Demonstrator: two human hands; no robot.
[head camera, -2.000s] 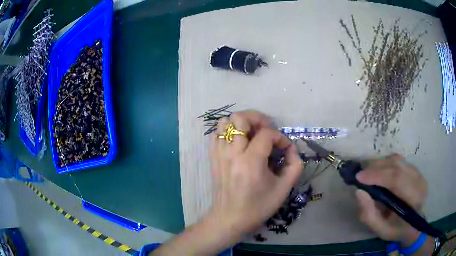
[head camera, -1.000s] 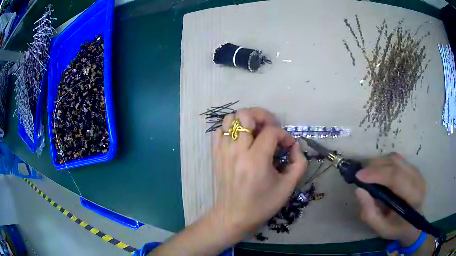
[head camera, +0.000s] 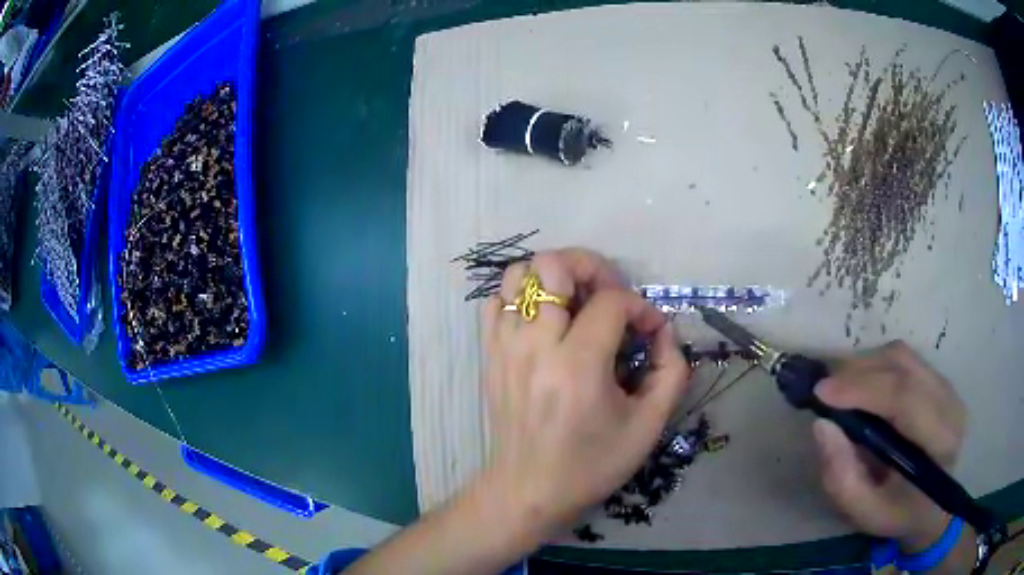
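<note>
My right hand (head camera: 893, 438) holds a soldering iron (head camera: 859, 425) by its black handle, its tip just below a silver-and-black component row (head camera: 710, 298) on the cardboard sheet. My left hand (head camera: 578, 376), with a gold-coloured ring, is pinched at the left end of this row. A small dark part shows at its fingertips; what exactly is gripped is mostly hidden. A second dark row (head camera: 719, 355) lies just below, with thin leads slanting down from it. Small components (head camera: 657, 477) lie heaped below my left hand. Black lead wires (head camera: 494, 264) lie beside my left knuckles.
A bundle of black wires (head camera: 539, 131) lies at the upper middle of the cardboard (head camera: 449, 382). Brown-gold leads (head camera: 887, 180) are heaped at upper right, white wires (head camera: 1005, 202) at far right. A blue tray of bulk components (head camera: 185, 242) and a smaller tray with silver strips (head camera: 79, 185) stand left.
The soldering iron and my right hand have moved slightly right, so the tip is a little farther from my left fingertips. My left hand has stayed nearly in place.
</note>
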